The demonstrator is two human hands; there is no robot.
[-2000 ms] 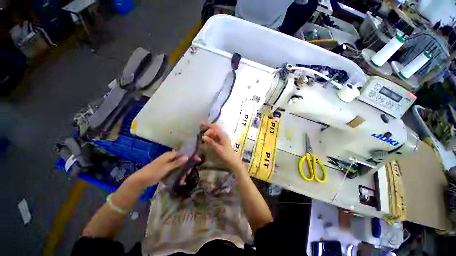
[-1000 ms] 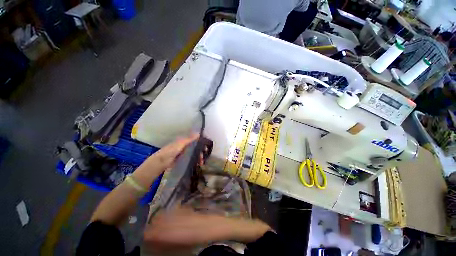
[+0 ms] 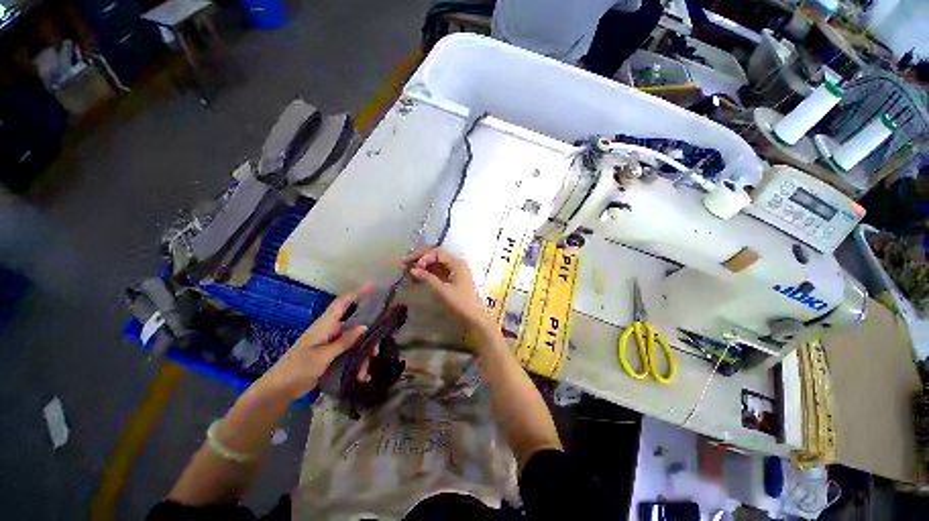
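Note:
A long thin grey strip with a dark edge (image 3: 457, 188) lies across the white table and runs down to my hands. My right hand (image 3: 440, 277) pinches the strip at the table's front edge. My left hand (image 3: 331, 341) holds a dark, gathered bundle of pieces (image 3: 374, 371) over my lap, partly hidden by the fingers. The bundle rests above the beige-brown apron (image 3: 407, 438). How the strip joins the bundle is not clear.
The sewing machine (image 3: 703, 239) stands at the right, with yellow-handled scissors (image 3: 647, 351) on its bed. A white trough (image 3: 570, 92) is behind the table. Grey stacks (image 3: 229, 226) lie on a blue crate (image 3: 290, 290) at the left. A person (image 3: 550, 29) is behind the trough.
My right hand has moved from over my lap up to the strip at the table edge. My left hand has moved down and left. The strip on the table has shifted.

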